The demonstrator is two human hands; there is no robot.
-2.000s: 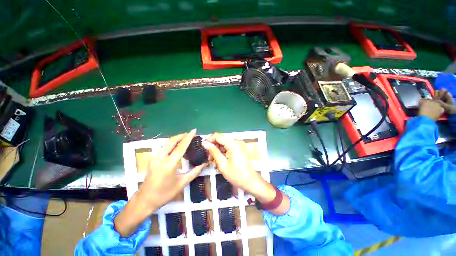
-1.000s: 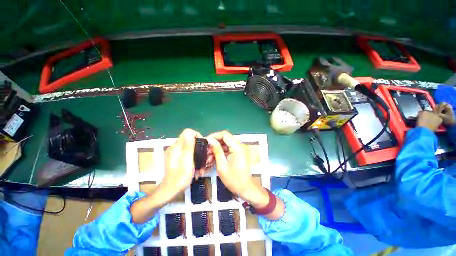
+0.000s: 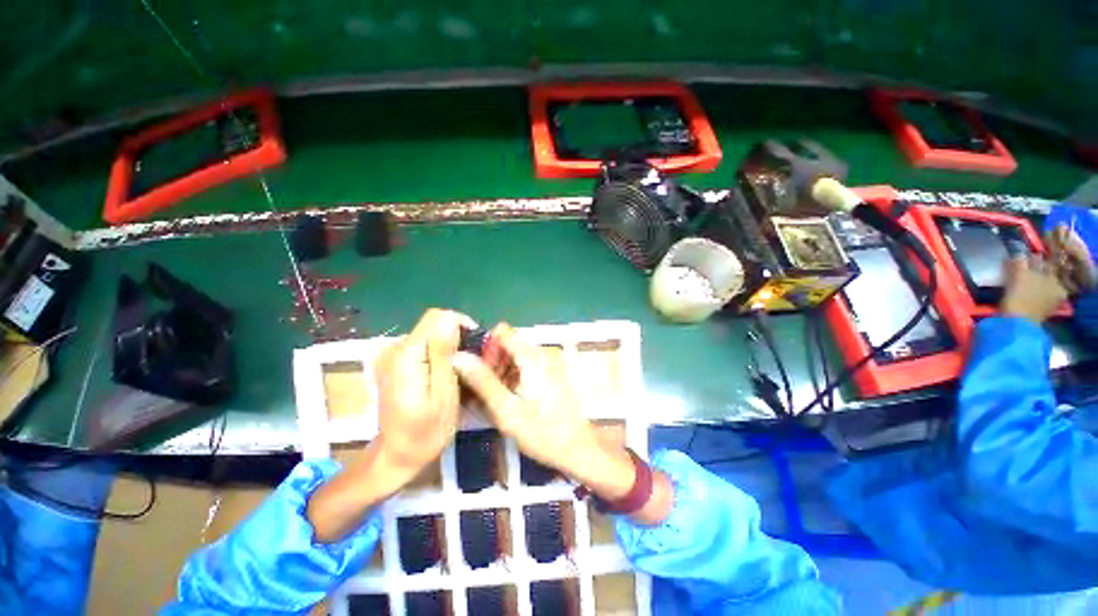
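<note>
My left hand (image 3: 415,385) and my right hand (image 3: 524,391) are together over the top part of a white compartment tray (image 3: 452,602). Both hold one black part bundle (image 3: 474,342) between their fingers, with reddish edges at its right side. The fingers hide most of it. More black ribbed bundles (image 3: 485,537) sit in the tray's middle and lower pockets. Some upper and side pockets are empty and show tan bottoms. The tray lies at the bench's front edge.
Small dark-red parts (image 3: 323,301) and two dark blocks (image 3: 376,234) lie behind the tray. A whitish cup (image 3: 696,279), a fan (image 3: 638,217) and a soldering station (image 3: 795,259) stand right. Orange-red frames (image 3: 626,164) lie behind. Another person's sleeve (image 3: 1023,421) is at right.
My hands have closed further around the bundle and turned it, so less of it shows. The view has shifted slightly. The other person's hands have moved a little.
</note>
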